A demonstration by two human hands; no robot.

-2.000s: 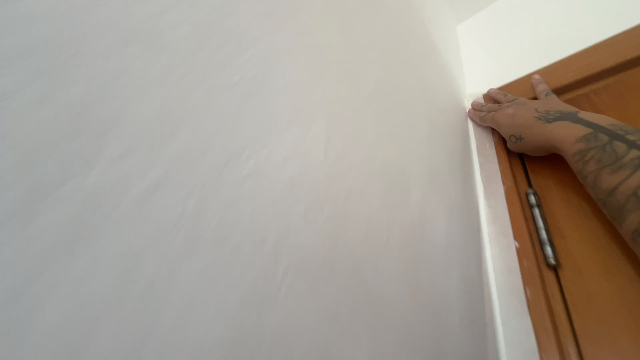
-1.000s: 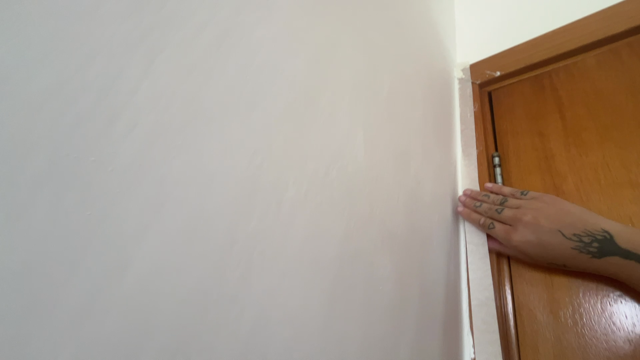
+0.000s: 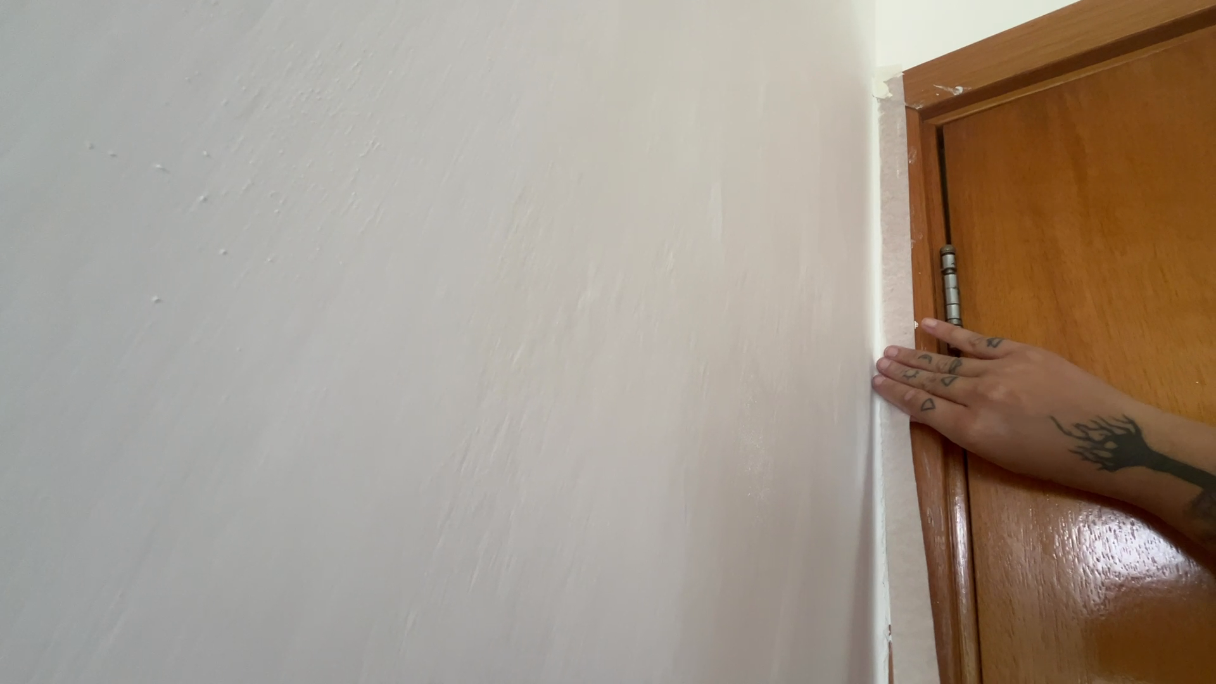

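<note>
My right hand (image 3: 1007,404) reaches in from the right edge, back of the hand toward me, with tattoos on the fingers and wrist. Its fingertips press on a pale strip of masking paper or tape (image 3: 895,218) that runs down the left side of a wooden door frame (image 3: 936,494). The fingers lie nearly flat, the top one spread a little from the others, and hold nothing; the thumb is hidden. Just above them is a metal door hinge (image 3: 950,285). My left hand is not in view.
A large white wall (image 3: 427,332), with small bumps and streaks, fills the left and middle and meets the strip at the corner. The brown wooden door (image 3: 1083,209) is at the right, with whitish marks on the frame's top corner.
My right hand was at the frame's top corner two seconds ago; it has moved down along the strip to just below the hinge. The view has shifted too.
</note>
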